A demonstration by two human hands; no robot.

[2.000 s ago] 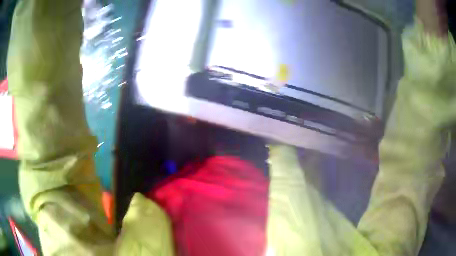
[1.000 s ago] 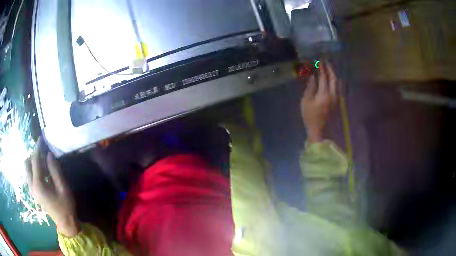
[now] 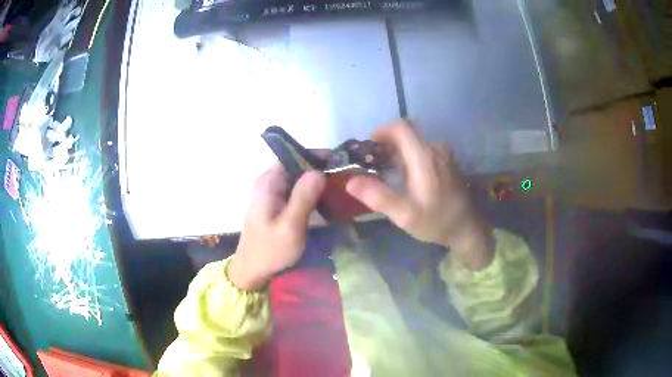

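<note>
My left hand (image 3: 276, 221) and my right hand (image 3: 427, 188) meet above the front edge of the pale machine bed (image 3: 221, 125). Both hold a small dark tool (image 3: 293, 153), perhaps cutting pliers; blur hides its exact shape. My left thumb and fingers close around its lower left part. My right thumb and fingers are around its right part, near shiny details. A reddish-brown surface shows between the hands. The dark front bar of the dispensing fixture (image 3: 302, 11), with white lettering, crosses the bed's far side at the top; the rest is cut off.
The green bench (image 3: 92, 258) lies left, with white slivers (image 3: 66, 235), a crumpled white heap (image 3: 44, 110) and pink pieces (image 3: 12, 180). An orange-red tray edge (image 3: 88, 364) is at lower left. A green-lit button (image 3: 526, 184) and red button (image 3: 502, 191) sit right of my right hand.
The fixture bar stands farther from the bed's front edge. The display panel has left the view. My hands have come from the bed's left corner and the buttons to the middle, now holding the dark tool.
</note>
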